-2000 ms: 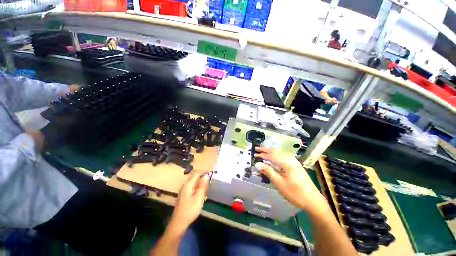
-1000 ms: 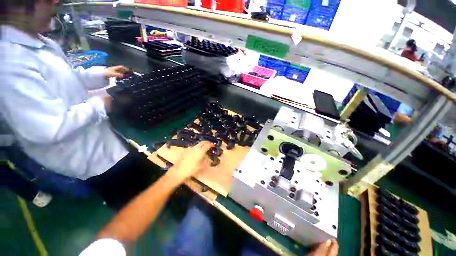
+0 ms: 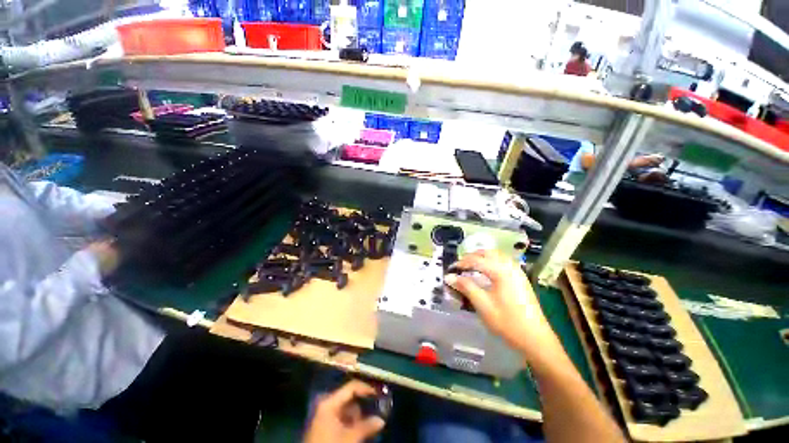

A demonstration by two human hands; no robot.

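Observation:
The silver fixture stands on the bench, with a pale green plate, a dark round hole and a red button on its front. A black plastic part lies in the slot on top. My right hand is over this slot, thumb and fingertips close together at the part; whether they grip it is hidden. My left hand is low in front of the bench edge, partly cut off by the bottom of the picture, its fingers around a dark part. Loose black parts lie heaped left of the fixture.
The heap lies on brown cardboard. Right of the fixture, black parts lie in rows on cardboard. A metal post rises behind, under a long shelf. At left, a person in a pale sleeve is beside stacked black trays.
My left hand has moved from the heap to below the bench edge with a dark part. My right hand has moved from the fixture's front corner to its slot. The view has turned right.

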